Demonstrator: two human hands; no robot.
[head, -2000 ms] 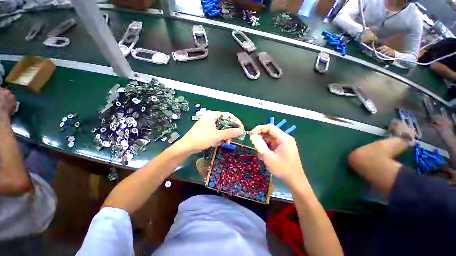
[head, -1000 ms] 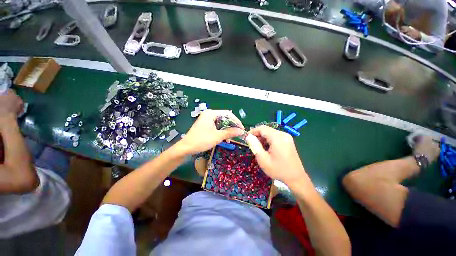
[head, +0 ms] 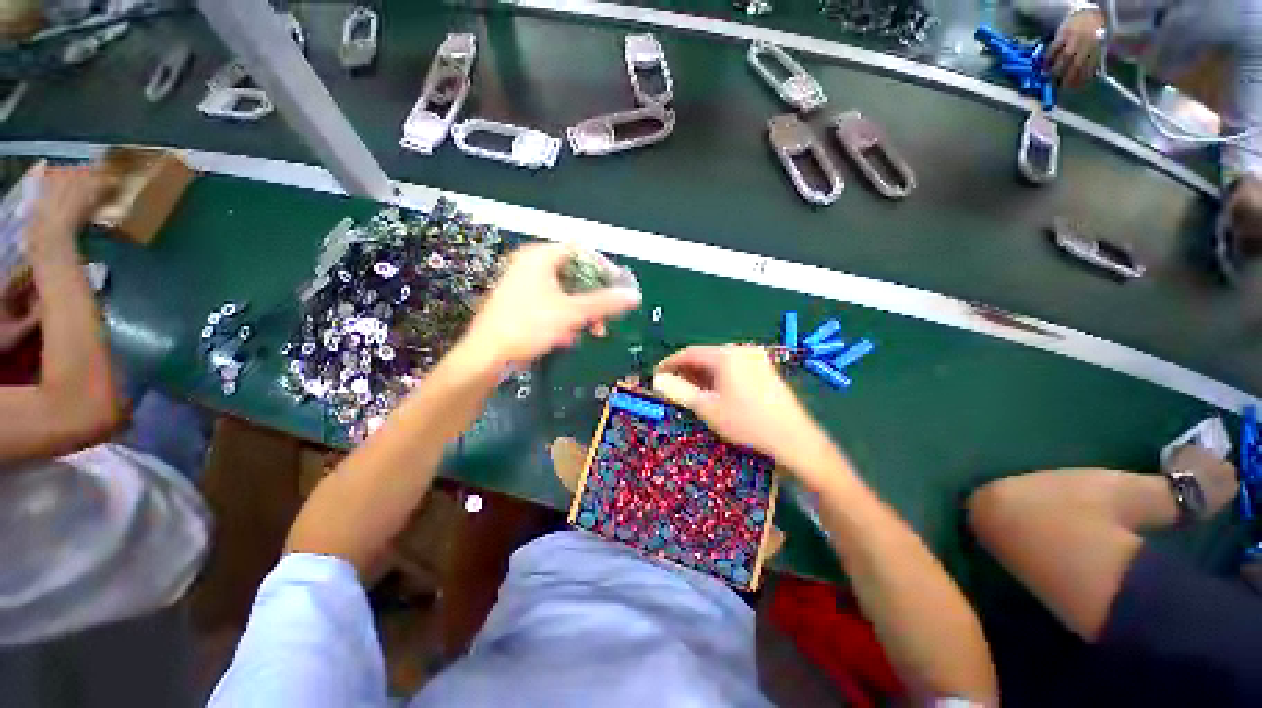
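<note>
My left hand [head: 540, 307] is raised between the parts pile and the box, its fingers closed on a small green circuit board [head: 592, 273]. My right hand [head: 727, 392] is at the box's upper edge, fingertips together; whether it holds something small cannot be told. The open cardboard box [head: 597, 457] at the bench edge is packed with red and dark-blue battery cell ends [head: 685, 484]. One blue cell [head: 638, 405] lies flat on top at its upper left. Several loose blue cells [head: 826, 346] lie beyond my right hand.
A big heap of wired boards [head: 401, 297] is left of my left hand, with small parts [head: 226, 346] farther left. Elongated housings [head: 507, 141] lie on the central belt behind a pale rail [head: 720, 257] and a grey post [head: 307, 104]. Other workers' arms show at both sides.
My hands were together over the box's upper edge and are now apart. My left hand has moved up and left with the board; my right hand stays near the box. Housings appear shifted right.
</note>
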